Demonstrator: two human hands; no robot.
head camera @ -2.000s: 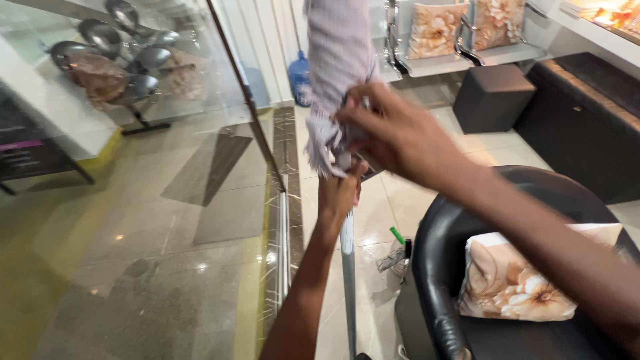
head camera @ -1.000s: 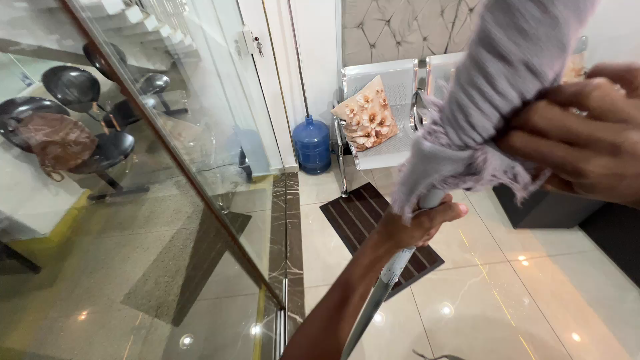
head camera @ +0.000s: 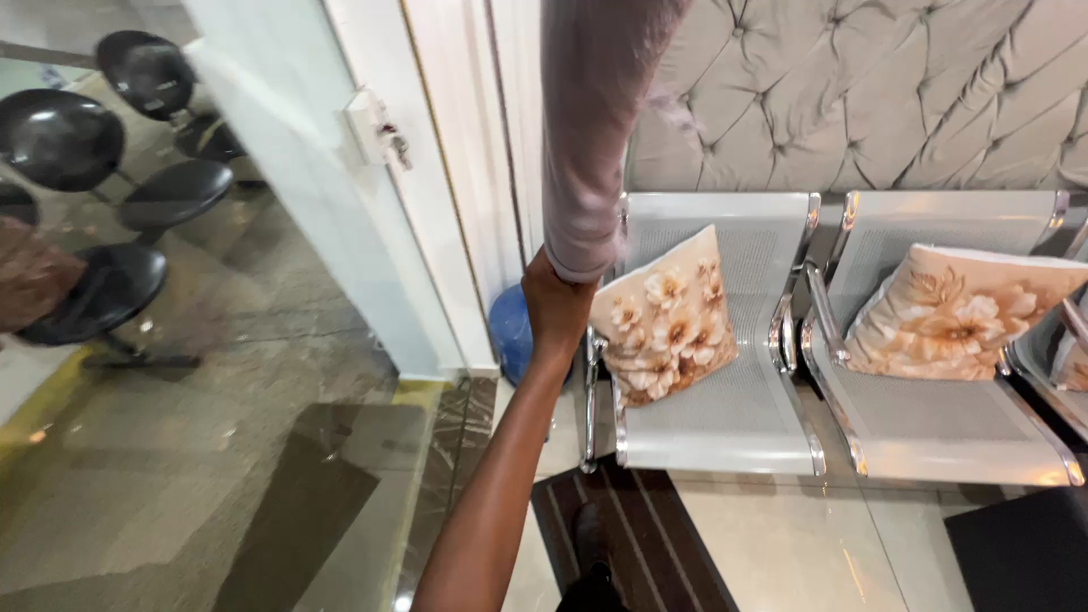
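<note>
My left hand [head camera: 557, 297] is closed around the lower end of a pale mauve cloth [head camera: 591, 127], which is wrapped in a long roll and runs up out of the top of the view. Most of its fingers are hidden behind the wrist and the cloth. The grey pole seen earlier inside the cloth does not show now. My right hand is out of view. Just right of the hand, a flowered cushion [head camera: 676, 327] leans on a metal bench seat [head camera: 722, 433].
A glass panel [head camera: 255, 340] and a white door frame with a lock and keys [head camera: 382, 136] stand at left. A blue water bottle [head camera: 512, 336] is behind my wrist. A striped mat [head camera: 629, 527] lies below, under a dark shoe [head camera: 589, 535]. Tufted padding [head camera: 850, 93] covers the back wall.
My right hand, on the cloth in both earlier frames, has gone out of view. My left hand, earlier on the pole below the cloth, is now at the cloth's lower end. The view has shifted towards the bench.
</note>
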